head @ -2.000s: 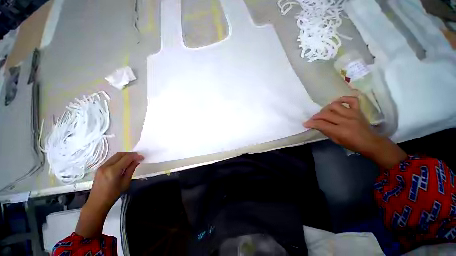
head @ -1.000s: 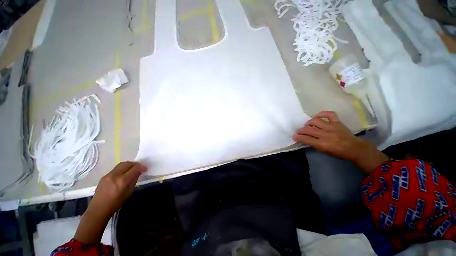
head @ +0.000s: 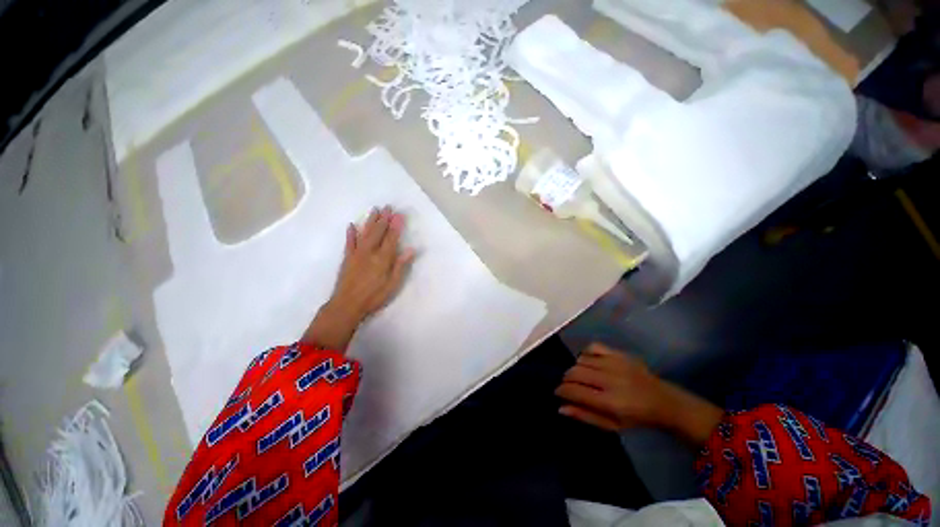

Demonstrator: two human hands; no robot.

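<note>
The white bag panel [head: 412, 319] lies flat on the table, its two arms and U-shaped gap pointing away from me. My left hand [head: 373, 268] rests on the panel right of its centre, palm down, fingers apart, holding nothing. My right hand [head: 608, 389] is off the table's front edge, over the dark area, with its fingers close together and slightly bent. I cannot tell if it holds anything.
A heap of curly white strips [head: 469, 134] lies beyond the panel. A glue bottle [head: 557, 187] lies beside a soft white pile [head: 711, 154] at right. A crumpled scrap [head: 113, 360] and longer white cord [head: 82, 473] lie at left on the table covering [head: 62, 247].
My left hand has left the panel's near left corner and moved onto its surface. My right hand has let go of the near right corner. The view has turned to the right.
</note>
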